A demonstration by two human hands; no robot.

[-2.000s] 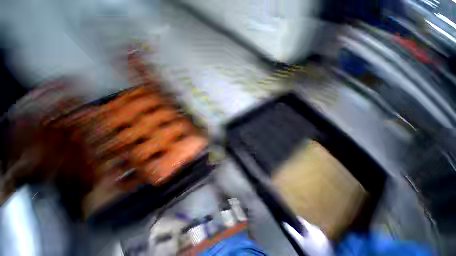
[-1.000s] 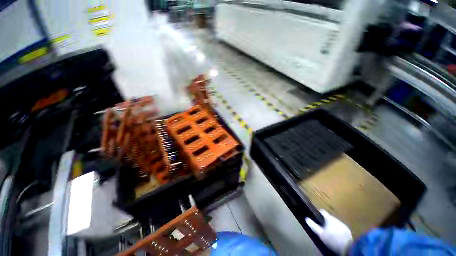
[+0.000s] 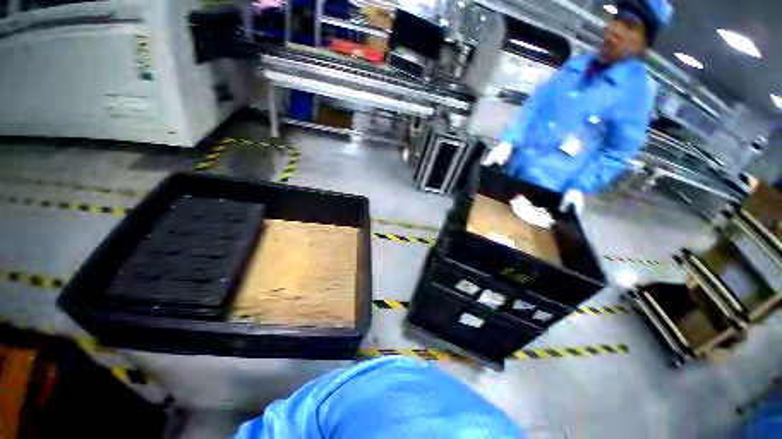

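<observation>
A large black tote (image 3: 367, 283) stands in front of me at the left. A black pallet (image 3: 189, 253) lies in its left part, and a tan cardboard liner (image 3: 300, 274) shows on the floor of its right part. My blue sleeve (image 3: 386, 403) shows at the bottom edge. Neither of my hands is in the picture. A stack of black totes (image 3: 489, 304) with white labels stands to the right; its top tote holds a cardboard liner (image 3: 514, 230) and white gloves (image 3: 532, 211).
A person (image 3: 583, 120) in a blue smock and white gloves stands behind the stacked totes, hands at the top tote. Orange pallets (image 3: 17, 386) show at the lower left. A tiered cart (image 3: 699, 287) stands at the right. A conveyor line (image 3: 351, 81) runs behind.
The view has turned right, bringing the person and stacked totes into view. The orange pallets have moved to the lower left. My white-gloved hand has left the view.
</observation>
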